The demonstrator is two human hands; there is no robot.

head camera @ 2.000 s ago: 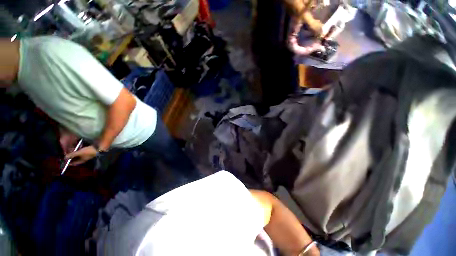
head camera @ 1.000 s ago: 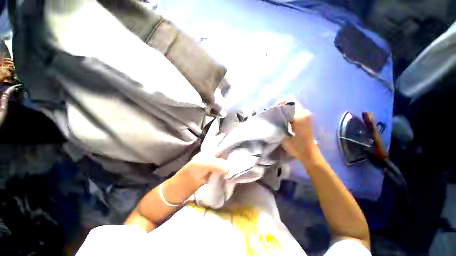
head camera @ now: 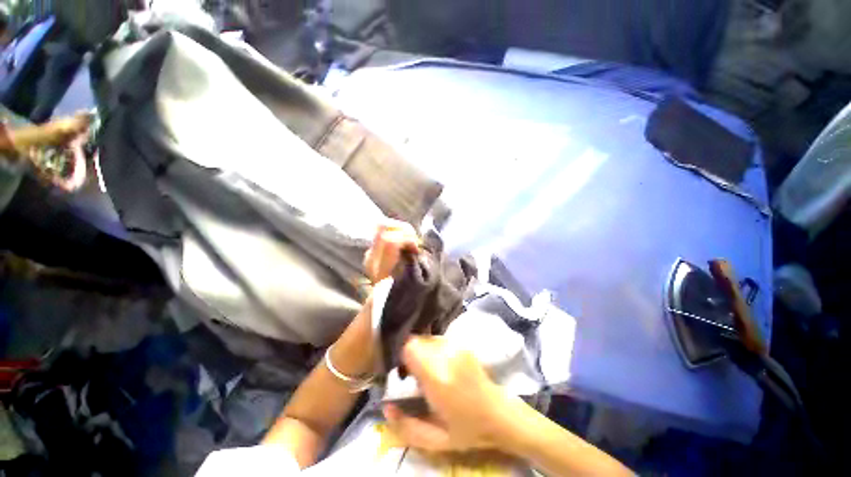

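A bunched piece of dark and pale grey cloth (head camera: 504, 326) lies over my lap and the near edge of the blue table (head camera: 597, 279). My left hand (head camera: 390, 253) grips its dark part from above, fingers partly hidden by the cloth. My right hand (head camera: 450, 387) is closed on the same dark part lower down, nearer my body. A large grey garment with a pale reverse (head camera: 252, 214) lies to the left and touches the bunched cloth near my left hand.
An iron (head camera: 695, 312) stands at the table's right edge, its cord running down. A dark pad (head camera: 700, 140) lies at the far right. Another person's hand (head camera: 56, 135) shows at the left edge. Dark cloth pieces (head camera: 140, 391) are heaped at lower left.
The view has swung onto the table and shifted slightly. My left hand has moved up to the dark cloth. My right hand has come left and down toward it. More of the dark side shows.
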